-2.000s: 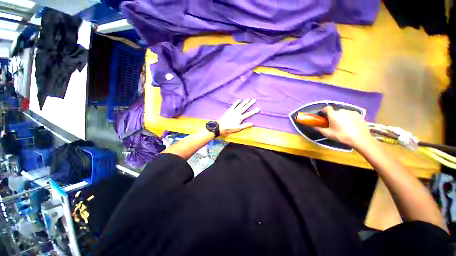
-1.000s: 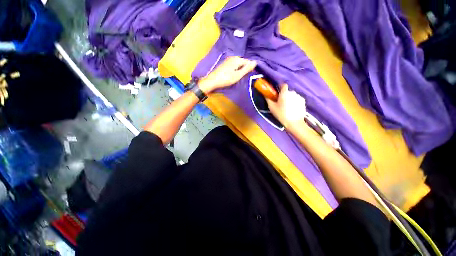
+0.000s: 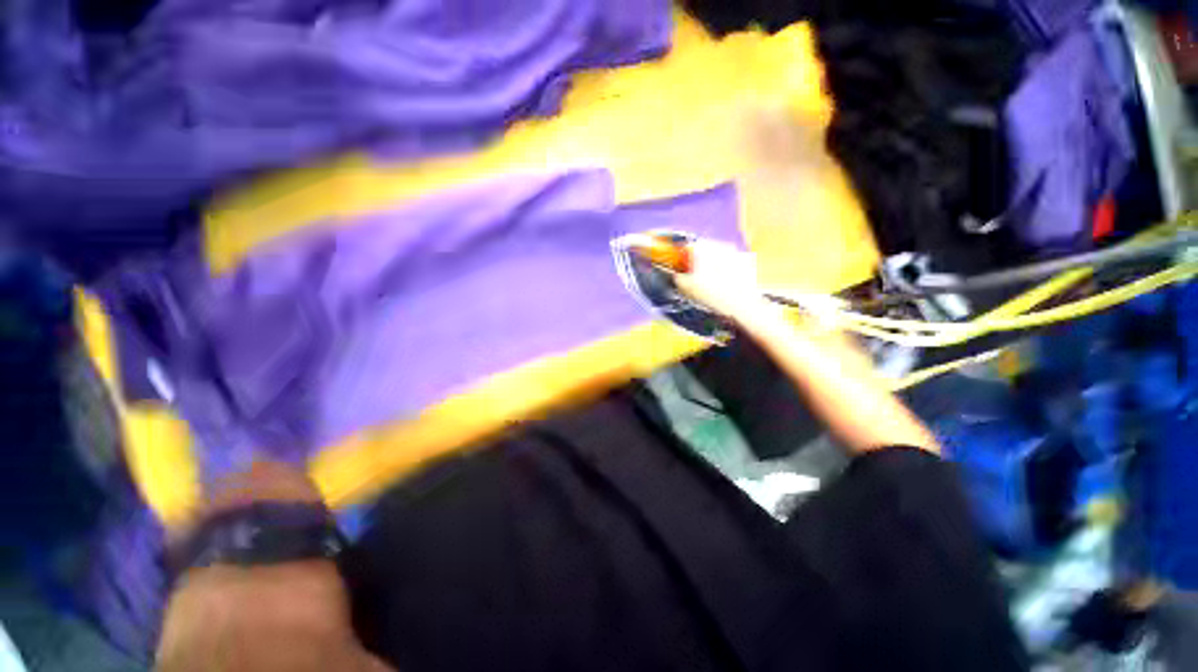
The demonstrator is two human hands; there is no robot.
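The purple garment piece [image 3: 460,282] lies spread on the yellow ironing table cover [image 3: 683,118], its hem near the right. My right hand [image 3: 716,273] is shut on the orange handle of the steam iron [image 3: 650,289], whose dark, pale-rimmed plate rests at the piece's right part, near the front edge. My left hand [image 3: 256,486] is at the piece's left end, at the table's front edge. It is blurred and its fingers are hard to make out, so I cannot tell whether it grips the cloth. A dark watch band is on that wrist.
More purple cloth [image 3: 315,79] is heaped along the far side. Yellowish hoses [image 3: 959,322] run right from the iron. A purple garment bundle [image 3: 1071,131] shows at the upper right. Dark cloth [image 3: 907,145] lies beyond the table, and blue objects [image 3: 1051,446] stand at the lower right.
The view has turned and shifted. The iron has moved from beside my left hand to the hem end of the piece. My left hand now lies at the piece's left end, far from the iron.
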